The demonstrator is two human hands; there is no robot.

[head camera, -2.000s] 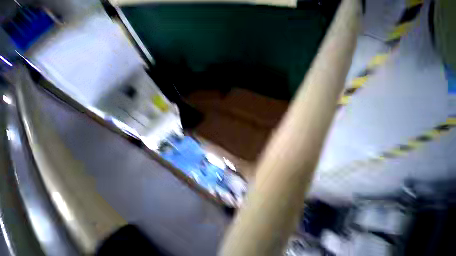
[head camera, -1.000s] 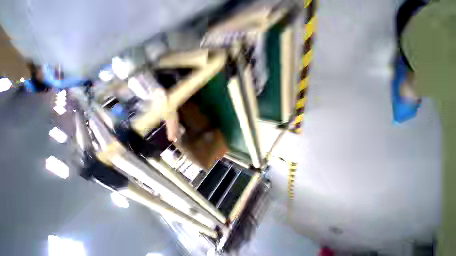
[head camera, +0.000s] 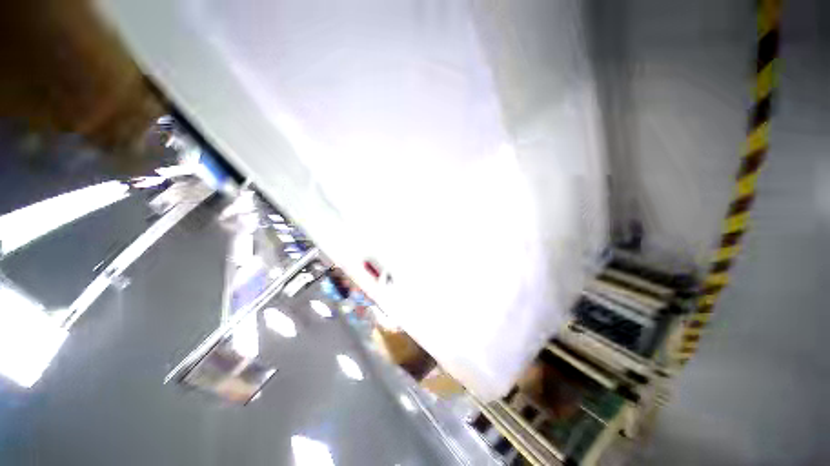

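Observation:
No hand is in view. A large pale white cabinet or panel [head camera: 409, 155] fills the middle of the head view, very close and overexposed. A small red mark [head camera: 372, 268] shows near its lower left edge. Beyond its lower end stands an ivory pipe-frame bench or cart [head camera: 582, 364], blurred, with a dark tray or panel [head camera: 610, 323] on it. A green surface [head camera: 587, 428] lies inside the frame.
Yellow-black floor tape [head camera: 746, 173] runs down the right side over grey floor [head camera: 792, 273]. A blurred brown surface [head camera: 64, 73] is at the upper left. Bright ceiling lights [head camera: 27, 337] and a hanging metal frame [head camera: 136, 250] show at the left. The view is strongly tilted.
The view has swung. The pipe-frame bench has shifted to the lower right and looks smaller. The white cabinet now fills the middle. The yellow-green cloth at the right edge is gone.

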